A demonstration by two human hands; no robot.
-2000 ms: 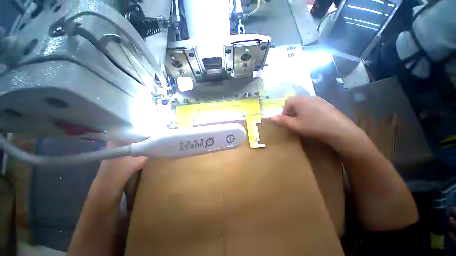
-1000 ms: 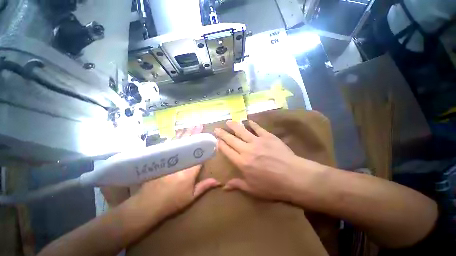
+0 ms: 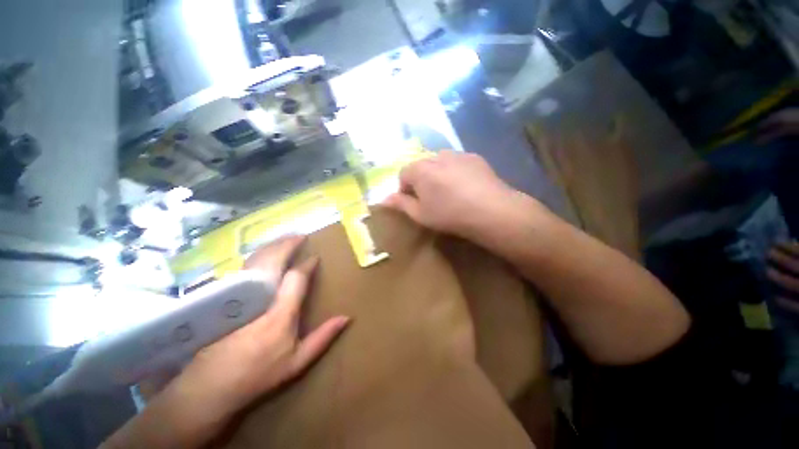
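Note:
A tan-brown bag body (image 3: 385,351) lies spread from the yellow-edged template (image 3: 289,210) towards me, its far edge at the template. My left hand (image 3: 263,333) lies on the bag with thumb and fingers apart, its fingertips near the template's edge and partly behind the lamp. My right hand (image 3: 456,197) pinches the bag's far right edge between thumb and curled fingers, beside the template's right arm. That arm lies over the bag.
The white LED lamp (image 3: 193,320) reaches over the bag from the left. Metal clamp blocks (image 3: 232,131) stand beyond the template, with the machine head (image 3: 57,140) at left. Thin brown strips (image 3: 604,180) hang at right. Another person's hand (image 3: 784,272) shows at the right edge.
My right hand has moved from the bag's middle to its far right edge and closed there. My left hand stays flat on the bag, further left. The view has turned and shifted right.

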